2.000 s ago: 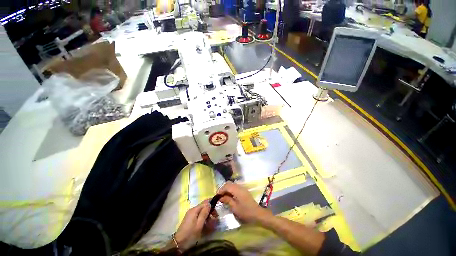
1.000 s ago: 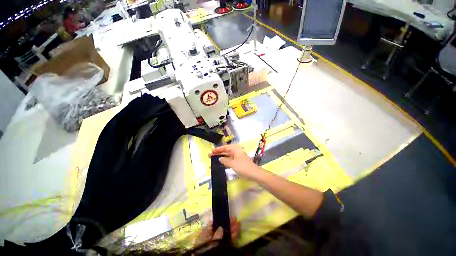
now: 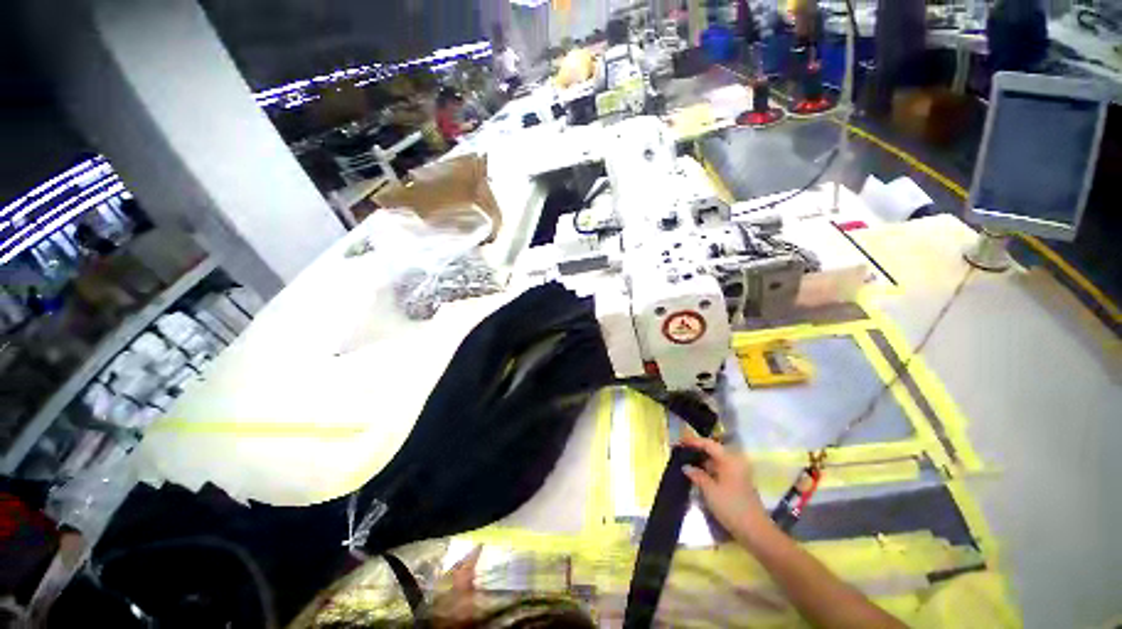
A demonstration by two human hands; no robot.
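Observation:
My right hand [image 3: 728, 489] pinches the upper end of a black strap [image 3: 661, 537] just in front of the sewing head. The strap hangs down towards the bottom edge. My left hand [image 3: 460, 590] is blurred at the bottom, partly hidden by hair; its grip cannot be told. The white pattern sewer [image 3: 679, 277] has a round red-and-white emblem. A black strap end [image 3: 692, 410] reaches from the bundle to beneath its head. The strap bundle [image 3: 492, 418] drapes left of the machine, with a pale tie [image 3: 364, 522] around it.
Red-and-dark snips [image 3: 800, 494] hang on a cord right of my right hand. A yellow jig [image 3: 773, 364] lies on the bed plate [image 3: 849, 391]. A bag of fittings [image 3: 445, 283] and cardboard box [image 3: 445, 197] stand back left. The control panel [image 3: 1040, 154] stands right.
The view has swung left. My right hand still holds the strap's upper end near the needle area. My left hand now appears left of the strap, no longer at its lower part.

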